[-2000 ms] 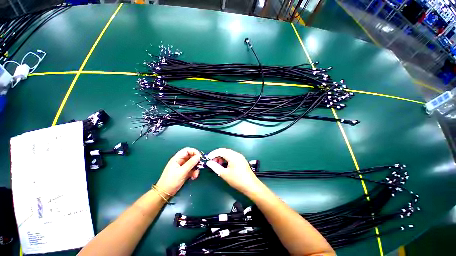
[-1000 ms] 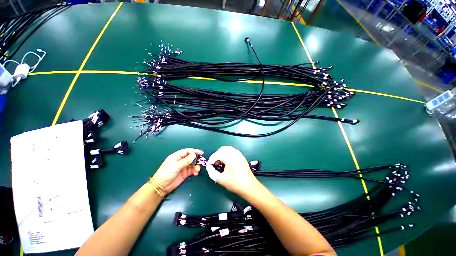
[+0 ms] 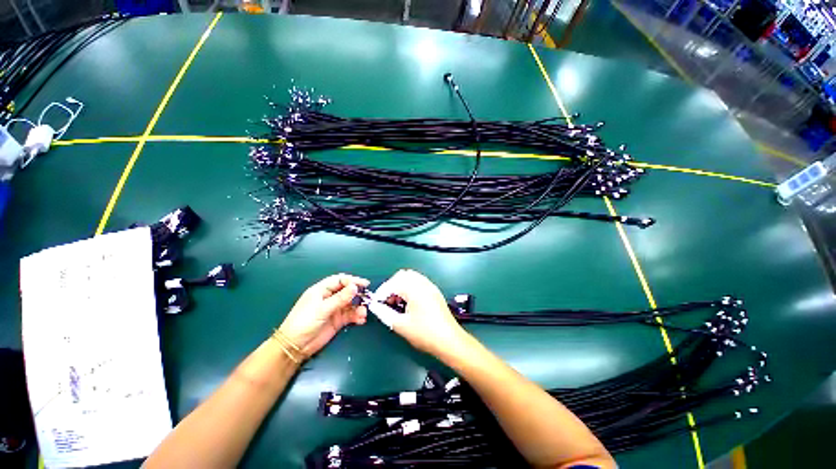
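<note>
My left hand (image 3: 323,314) and my right hand (image 3: 414,310) meet at the middle of the bench. Their fingertips hold a small dark connector end (image 3: 363,296) with pale wires between them. A black wire harness (image 3: 568,319) runs right from beside my right hand to white-marked ends. My fingers hide part of the connector, and whether it joins this harness is hard to tell. More black harnesses (image 3: 623,417) lie at the lower right, partly under my right forearm, with plug housings (image 3: 341,403) at their left ends.
Two long black harness bundles (image 3: 412,133) lie across the upper bench (image 3: 367,55). A printed paper sheet (image 3: 96,348) lies at left beside black plug housings (image 3: 174,295). A white cord (image 3: 41,136) is at far left, a pale block (image 3: 802,181) at the right edge.
Both hands stay together at the same place. The fingers have shifted slightly around the small connector end, and my right fingertips now sit closer over it. The view has tilted very slightly.
</note>
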